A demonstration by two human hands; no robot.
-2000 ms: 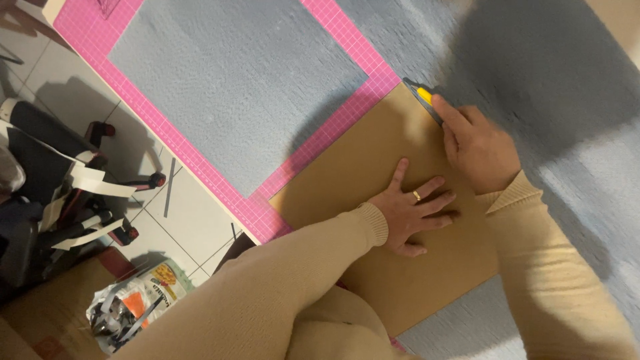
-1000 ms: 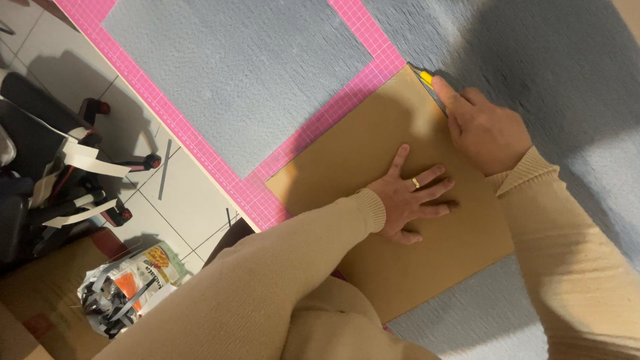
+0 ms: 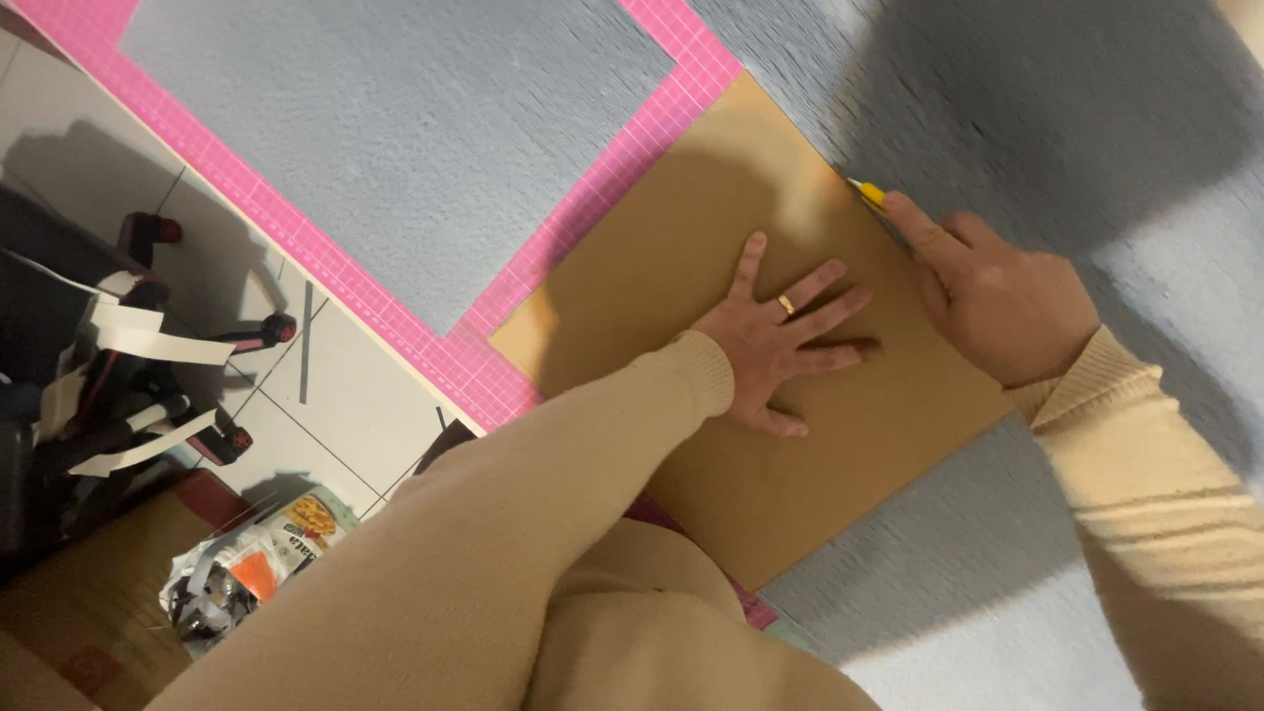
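Note:
My left hand (image 3: pixel 790 336), with a ring on one finger, presses flat with fingers spread on a brown rectangular board (image 3: pixel 632 286). My right hand (image 3: pixel 997 286) grips a yellow craft knife (image 3: pixel 870 194), its index finger along the top. The knife's tip rests at the board's right edge, against grey-blue textured sheet material (image 3: pixel 948 128) that lies beside and partly under the board. A separate grey-blue rectangle (image 3: pixel 395 138) lies on the pink gridded cutting mat (image 3: pixel 346 267), up and left of the board. Most of the knife's handle is hidden in my hand.
Past the mat's left edge is a tiled floor (image 3: pixel 306 425) with a dark strip on it. A wheeled chair base (image 3: pixel 148 346) hung with pale strips stands there. Below it are a bag of scraps (image 3: pixel 247 573) and a cardboard box (image 3: pixel 109 592).
My right hand and the knife have moved down along the board's right edge, away from its top corner. My left hand has stayed spread on the board.

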